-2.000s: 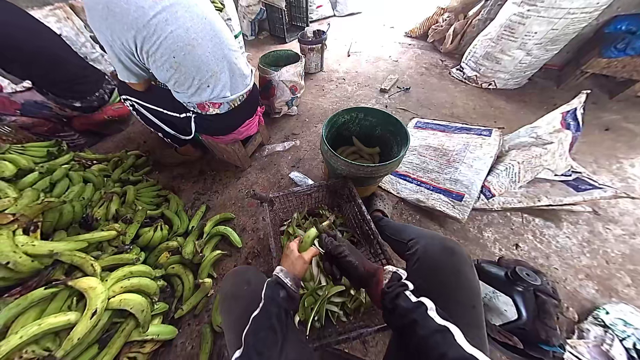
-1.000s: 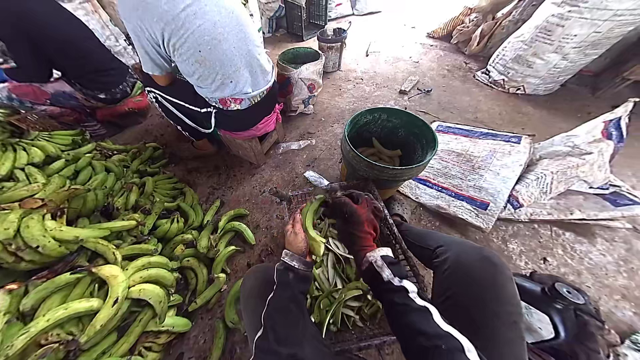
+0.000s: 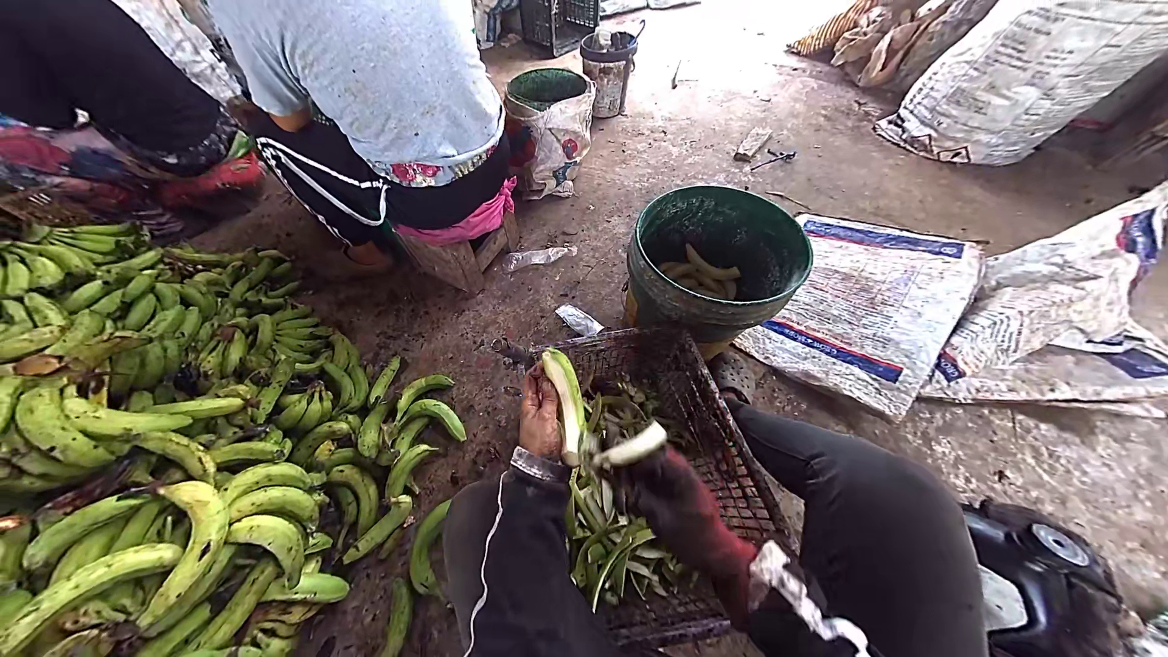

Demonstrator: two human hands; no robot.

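Over a dark plastic crate (image 3: 744,461), my left hand (image 3: 540,415) is closed on a green plantain (image 3: 566,401), held upright, with a pale peeled strip along its side. My right hand (image 3: 662,488) wears a dark, reddish glove and is closed near a pale, whitish piece (image 3: 632,446); whether that is a strip of peel or part of a tool is unclear from the blur. Green plantain peels (image 3: 630,547) fill much of the crate below both hands. Just beyond the crate stands a green bucket (image 3: 721,265) with peeled plantains (image 3: 701,272) inside.
A large heap of green plantains (image 3: 182,438) lies at the left. Behind it a person (image 3: 365,100) sits on a wooden box (image 3: 447,260). Flattened sacks (image 3: 862,301) lie right of the bucket. A black plastic container (image 3: 1040,575) stands by my right leg.
The plantain in my left hand now shows a pale peeled side. My right hand has moved away from it, toward the right, and a pale piece shows at its fingers.
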